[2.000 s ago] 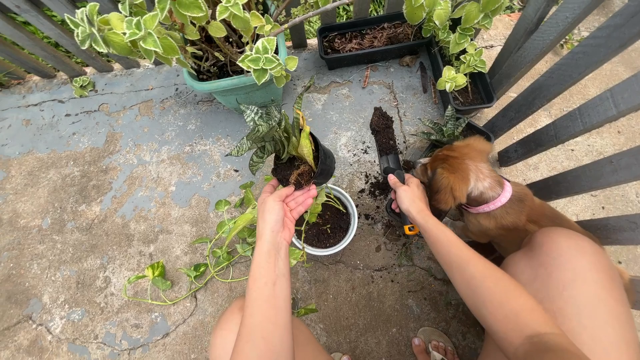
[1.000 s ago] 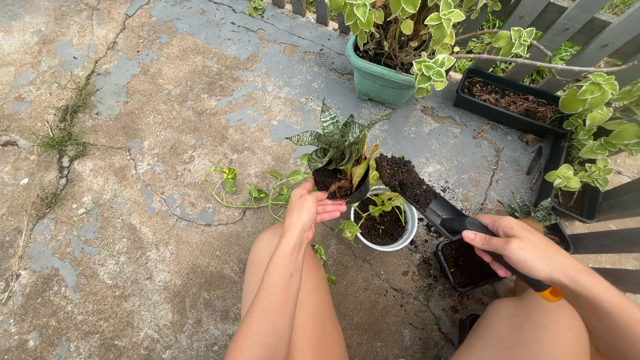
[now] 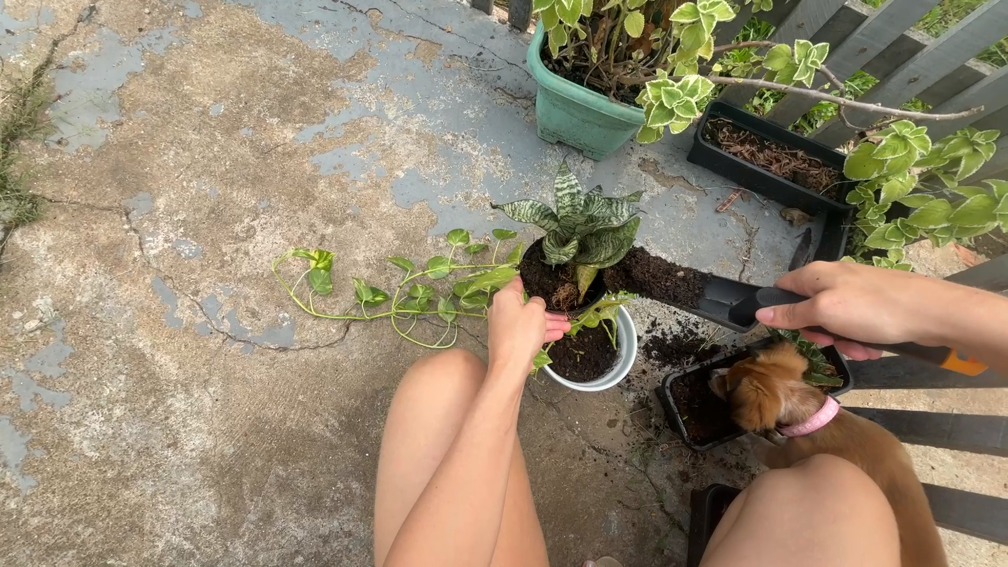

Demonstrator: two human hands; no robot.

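My left hand [image 3: 524,323] holds a small black plant pot [image 3: 592,298] with soil and a striped snake plant [image 3: 583,224] in it. In my right hand [image 3: 839,307] is a black garden trowel [image 3: 724,302] with an orange band on its handle. Dark soil [image 3: 657,277] lies along the trowel's blade, whose tip is at the rim of the small pot. Partly under the small pot stands a white pot [image 3: 628,358] of soil, with a trailing pothos vine [image 3: 417,295] spreading to the left over the ground.
A brown dog [image 3: 776,394] with a pink collar has its head over a black planter [image 3: 677,405] at the right. Behind stand a green planter [image 3: 583,114] with a leafy plant and a black trough [image 3: 756,169]. A grey slatted fence [image 3: 929,429] borders the right side. Spilled soil lies on the concrete.
The soil-laden trowel has moved to the small pot's rim. The snake plant stands more upright than two seconds ago. The dog, out of view one second ago, shows again over the black planter.
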